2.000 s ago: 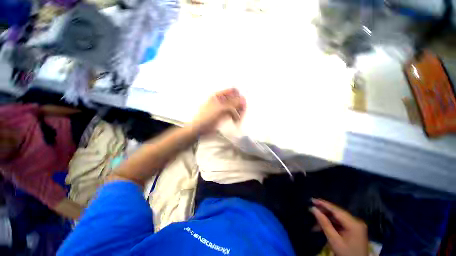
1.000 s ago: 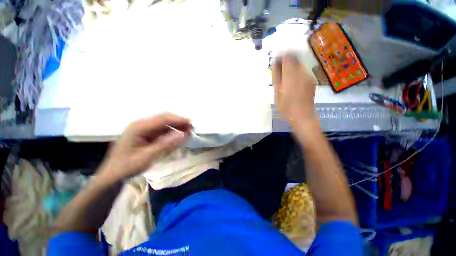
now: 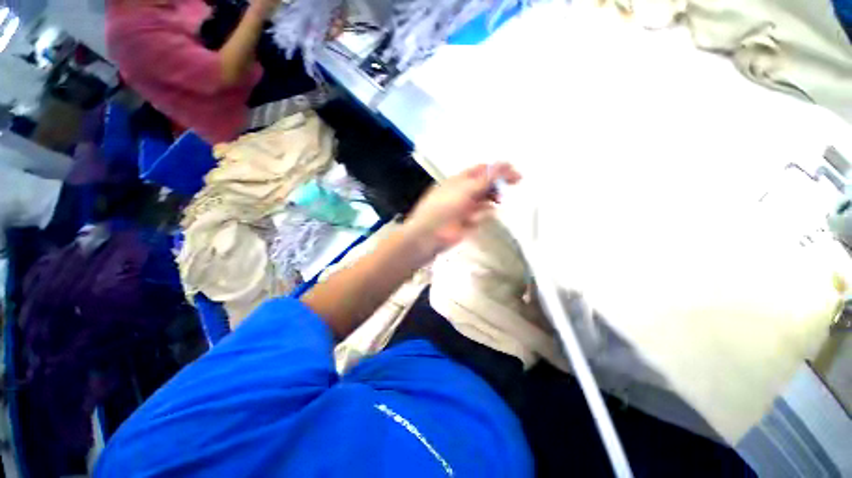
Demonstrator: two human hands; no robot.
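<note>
A large cream cloth [image 3: 654, 205], glaring white, covers the table, and its edge hangs over the front. My left hand [image 3: 467, 201] is at the cloth's near left edge with fingertips pinched together; glare and blur hide whether it grips anything. A narrow white tape [image 3: 577, 359] runs from near that hand down to the bottom edge of the picture. Duller cream cloth [image 3: 481, 294] bunches below the hand, over my dark-clothed lap. My right hand is out of the picture.
A bin at left holds crumpled cream cloth [image 3: 252, 201] and a teal piece [image 3: 327, 203]. A person in a pink top [image 3: 177, 61] is at upper left. Lavender-white strips [image 3: 425, 28] lie at the top. The table's ruled edge [image 3: 808, 434] shows at lower right.
The view has swung left, so the phone, the tools and my right hand have left the picture. The narrow tape now stretches long across the lap. My left hand remains by the cloth's edge.
</note>
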